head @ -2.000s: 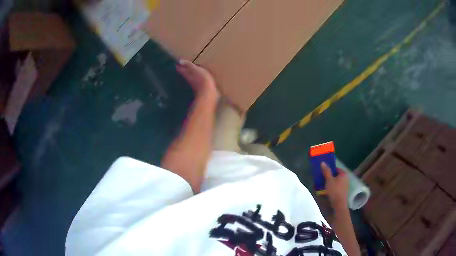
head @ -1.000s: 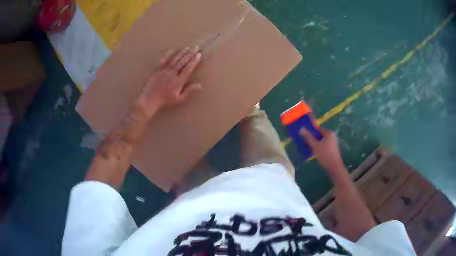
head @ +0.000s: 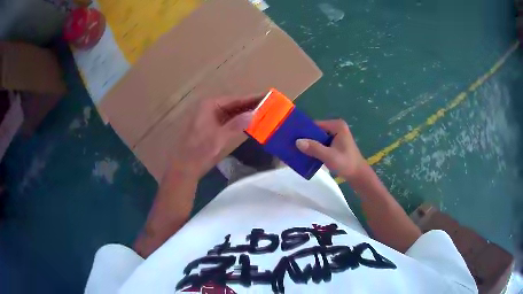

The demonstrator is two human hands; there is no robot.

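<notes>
My right hand [head: 338,149] is shut on the blue body of the tape dispenser [head: 292,138], with its thumb on top. The dispenser's orange end points up and left, towards my left hand. My left hand [head: 206,135] is blurred, its fingers bent at the orange end; whether they grip tape or the dispenser cannot be told. Both hands are above the near side of a brown shipping carton [head: 246,63]. A seam runs diagonally across the carton's upper face. My left hand and forearm hide part of its near side.
A yellow floor sheet [head: 140,26] with a white end lies beyond the carton. A round red roll [head: 85,27] is on its left edge. Brown cardboard [head: 31,69] stands at far left. A brown carton [head: 470,247] is at lower right. A yellow line [head: 427,126] crosses the green floor.
My left hand has lifted from the carton's face and moved to the dispenser. My right hand has brought the dispenser left, in front of me. The carton appears slightly further up and left.
</notes>
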